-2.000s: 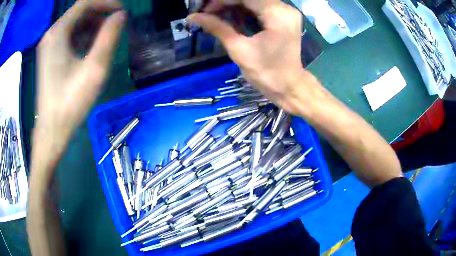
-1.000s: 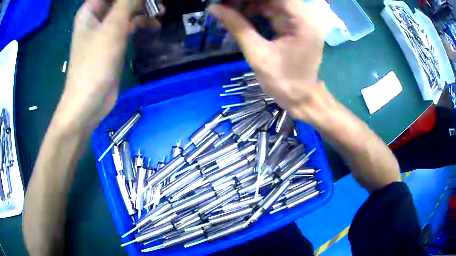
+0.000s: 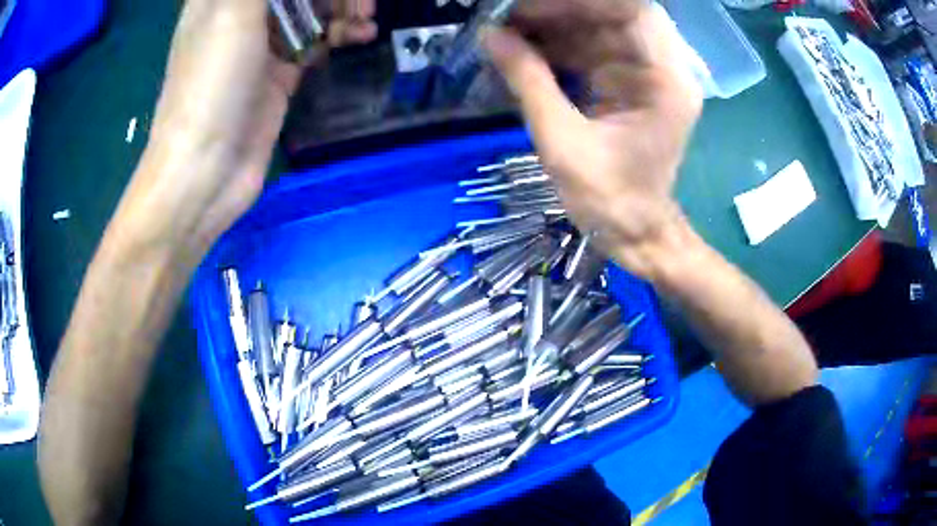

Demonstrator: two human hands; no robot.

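A blue tray (image 3: 339, 231) holds many shiny shafted cylinders (image 3: 452, 411), heaped toward its middle and right. My left hand (image 3: 231, 98), partly cut off by the top edge, is closed around silver cylinders (image 3: 296, 23) left of the fixture. My right hand (image 3: 611, 113) is right of the fixture, blurred. A blurred silver cylinder (image 3: 491, 19) slants beside its thumb and appears held; its fingertips are partly hidden. The silver fixture block (image 3: 416, 46) with dark holes shows between my hands, partly covered.
The dark press base (image 3: 349, 108) lies behind the tray. White trays with silver parts stand at far left (image 3: 14, 411) and far right (image 3: 889, 170). A translucent box (image 3: 735, 51), a white slip (image 3: 776, 201) and a second blue tray (image 3: 46, 36) are around the bench.
My left hand has moved right and closed on cylinders. Two cylinders lying apart in the tray's upper part are gone. My right hand has shifted slightly right, and a slanting cylinder now shows by its thumb.
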